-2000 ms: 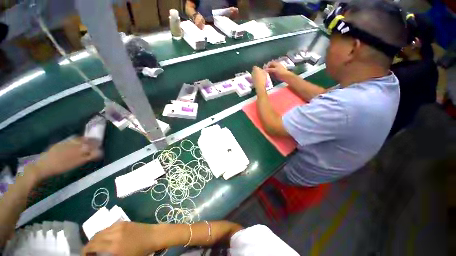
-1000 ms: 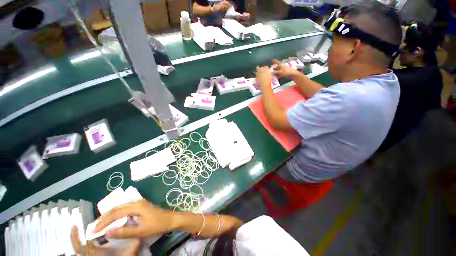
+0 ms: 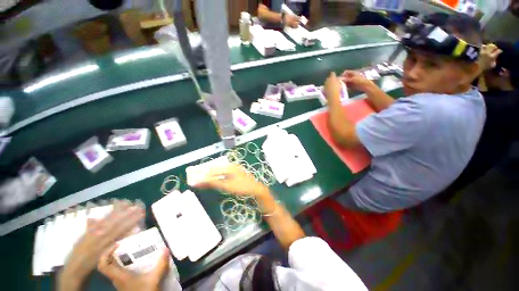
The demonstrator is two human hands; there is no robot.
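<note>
My left hand [image 3: 139, 273], low at the left, holds a white carton [image 3: 138, 251] with a black barcode facing up. My right hand [image 3: 234, 181] reaches over the small white card stack [image 3: 199, 172], its fingers at the cards; I see nothing held in it. A stack of white blanks [image 3: 185, 224] with a small dark mark lies between my hands. A row of white cartons [image 3: 54, 244] stands at the left. A blurred hand [image 3: 111, 224] passes over that row; I cannot tell whose it is.
Pale rubber bands [image 3: 239, 209] lie right of the blanks. A second blank stack [image 3: 289, 156] sits beside a red mat [image 3: 353, 133] and a seated person [image 3: 421, 131]. Purple-panelled packs [image 3: 171, 133] lie along the belt beyond the metal rail [image 3: 114, 183]. A grey post [image 3: 219, 74] stands ahead.
My right hand has left the carton and moved right to the small cards, uncovering the blanks. The blurred hand has appeared over the carton row. The neighbour's head has turned. The view has shifted.
</note>
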